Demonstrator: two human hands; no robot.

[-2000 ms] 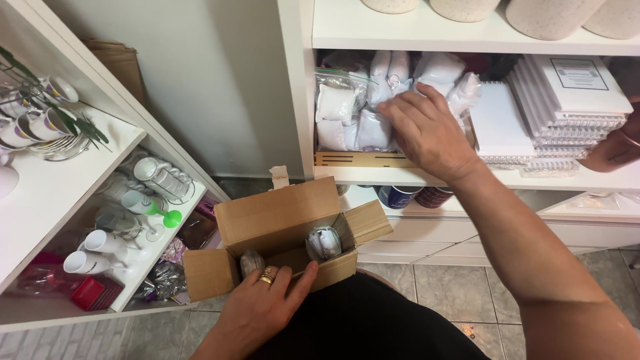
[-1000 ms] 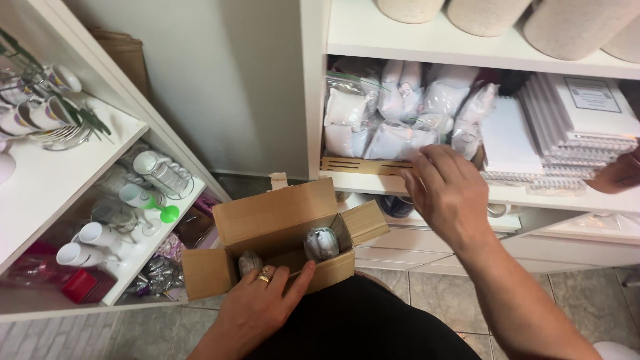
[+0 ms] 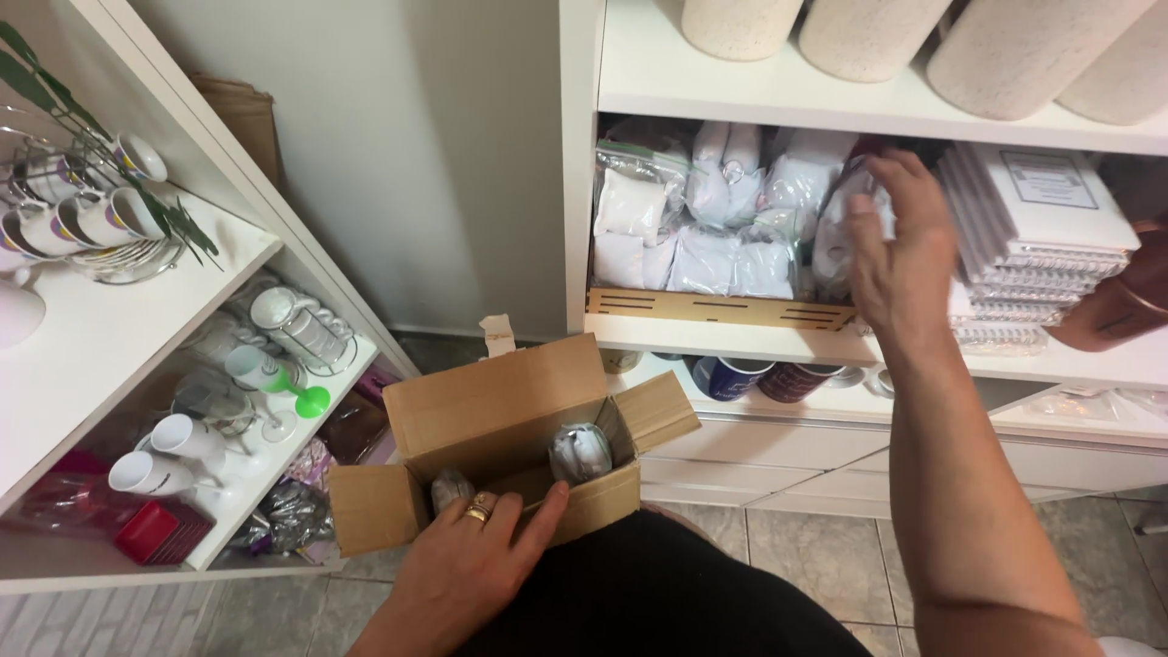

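My left hand (image 3: pixel 474 557), with rings on one finger, rests on the near edge of an open cardboard box (image 3: pixel 497 401). Inside the box, a plastic-wrapped item (image 3: pixel 581 453) lies at the right end and another wrapped item (image 3: pixel 450 490) is at the left, partly behind my fingers. My right hand (image 3: pixel 899 237), slightly blurred, reaches into the shelf at the right end of a wooden tray (image 3: pixel 721 310). The tray holds white packets in clear plastic bags (image 3: pixel 707 260). My fingers are at a wrapped packet (image 3: pixel 835 237); whether they grip it is hidden.
Right of my right hand stand stacked spiral notebooks (image 3: pixel 1049 205). Speckled cylindrical containers (image 3: pixel 862 36) stand on the shelf above, and mugs (image 3: pixel 730 376) below. At left, an angled white shelf (image 3: pixel 205 274) holds cups, goblets and a red basket (image 3: pixel 151 531).
My right hand has moved from the front edge of the tray up to the packets at its right end. My left hand has stayed at the box.
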